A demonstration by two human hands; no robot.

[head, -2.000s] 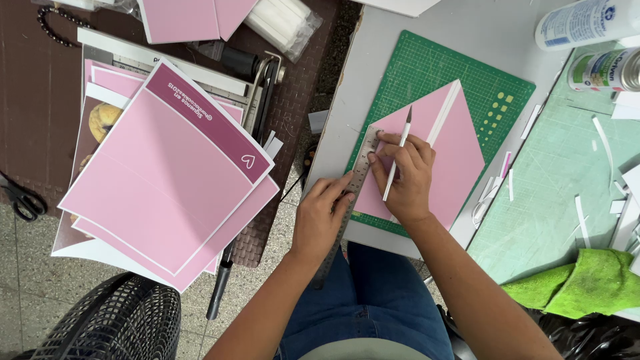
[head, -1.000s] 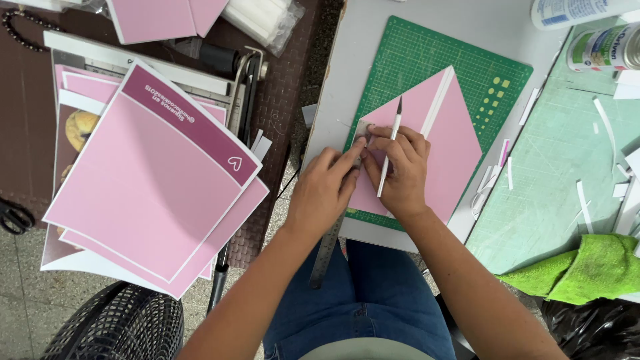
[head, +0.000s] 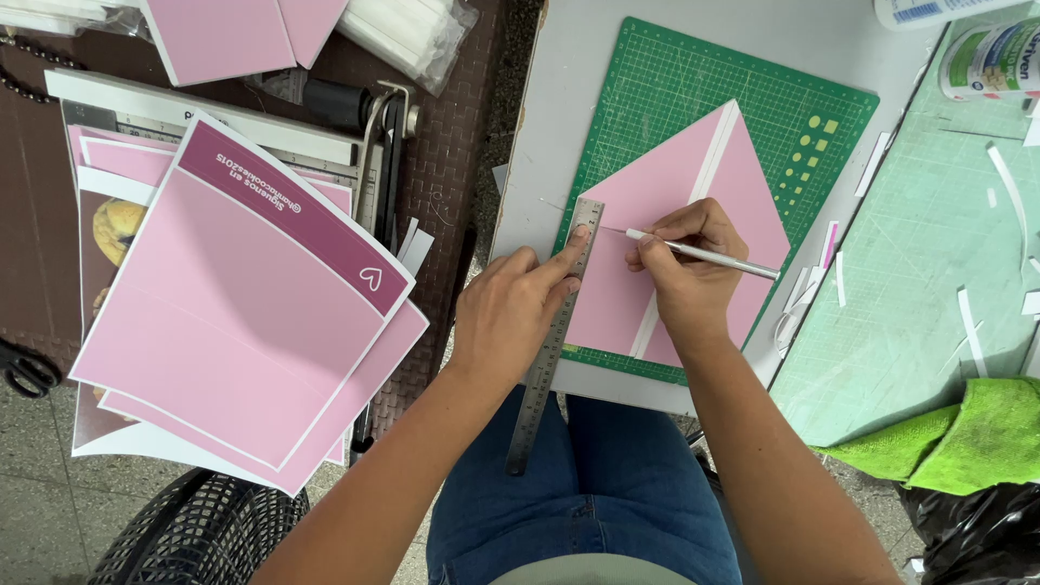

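Note:
On a green cutting mat [head: 642, 89] lies a pink card sheet [head: 650, 191] with white stripes and a pointed top. A steel ruler [head: 543, 366] runs along the sheet's left side, its lower end past the table edge. My left hand [head: 512, 309] presses on the ruler, index fingertip near its upper end. Between the thumb and fingers of my right hand [head: 691, 260] is a craft knife [head: 723, 260], its thin blade pointing left, close to the ruler's edge. My right hand rests over the pink sheet.
Large pink printed sheets [head: 244, 309] lie on a paper trimmer [head: 211, 122] at left. Scissors [head: 28, 367] are at far left. At right are a green cloth [head: 959, 439], a can [head: 987, 61] and paper strips [head: 971, 329]. A black mesh basket [head: 203, 528] stands below left.
The craft knife has tipped from nearly upright in the picture to pointing left, and my right hand has turned with it and moved off the ruler. My left hand still holds the ruler.

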